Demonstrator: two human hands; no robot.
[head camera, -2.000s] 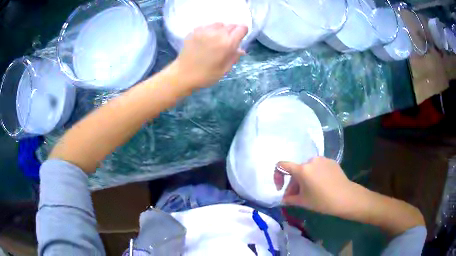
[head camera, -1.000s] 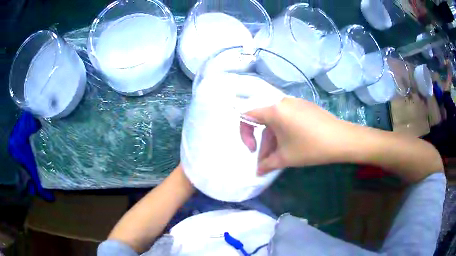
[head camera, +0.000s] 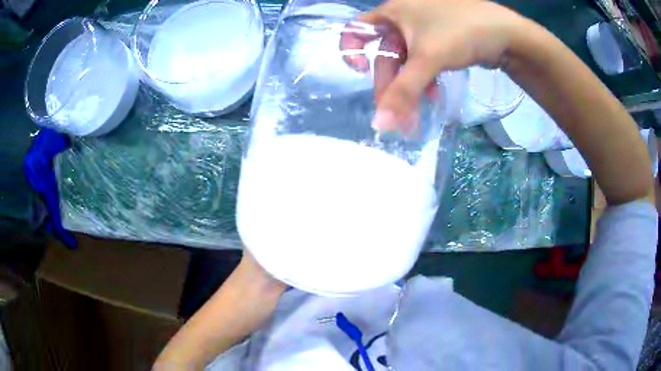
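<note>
A large housing (head camera: 337, 210), clear in its upper part and opaque white below, is held up in front of my chest, its side facing me. My right hand (head camera: 406, 61) is at the top of its clear part, thumb and fingers gripping the wall near the rim. My left hand (head camera: 262, 274) is at the housing's lower left; its fingers are hidden behind the white part, and only the wrist area and forearm show.
Similar housings stand along the back of the film-covered green bench (head camera: 145, 181), such as one at the left (head camera: 90, 90). A blue cloth (head camera: 45, 170) hangs at the bench's left end. A brown carton (head camera: 109, 282) is below. A red object (head camera: 558, 264) is at lower right.
The held housing has tipped from showing its open top to showing its side. My right hand has moved up to its upper end. My left hand remains at its lower left.
</note>
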